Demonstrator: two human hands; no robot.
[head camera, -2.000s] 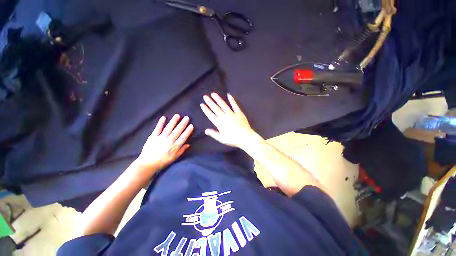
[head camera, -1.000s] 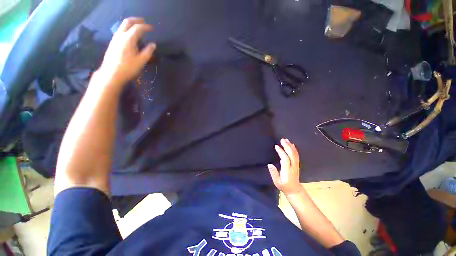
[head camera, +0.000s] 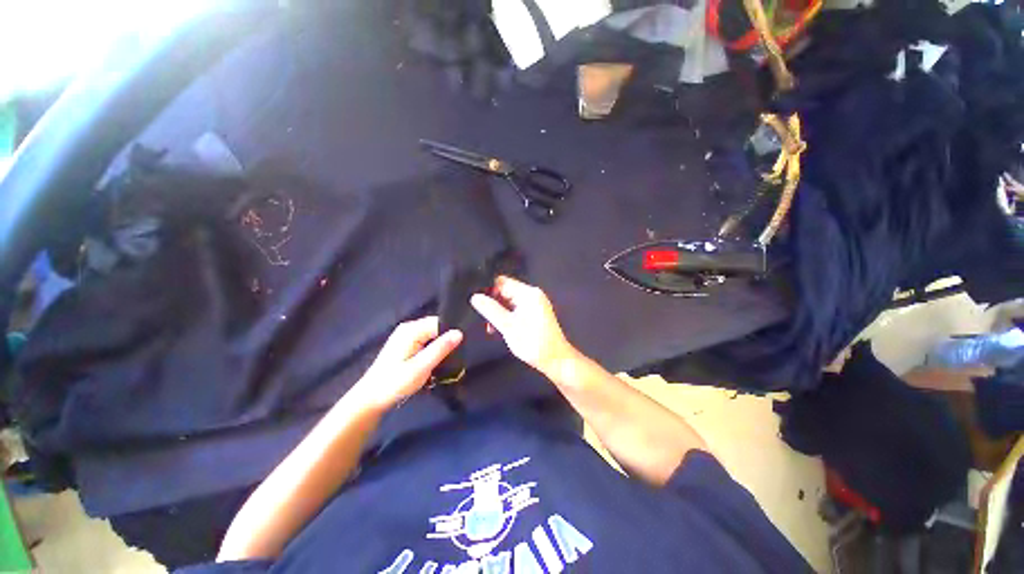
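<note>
A small dark fabric piece (head camera: 453, 322) is held between my two hands, just above the dark navy table cloth (head camera: 606, 185). Its outline is hard to see against the cloth. My left hand (head camera: 413, 357) grips its lower left part, with the thumb on top. A thin yellowish line shows below these fingertips. My right hand (head camera: 519, 317) pinches the piece's right side between thumb and fingers. The tailor's shears (head camera: 511, 174) lie on the cloth beyond my hands.
The steam iron (head camera: 685, 267) lies at the right, its tan cord (head camera: 785, 163) rising behind. A garment pile (head camera: 865, 168) is right of it. Loose reddish threads (head camera: 270, 228) lie at the left. A tan piece (head camera: 603, 89) and white pieces (head camera: 545, 25) are at the far edge.
My left hand has come back from the far left and my right hand has moved in beside it. Both now hold a dark piece. The view has shifted.
</note>
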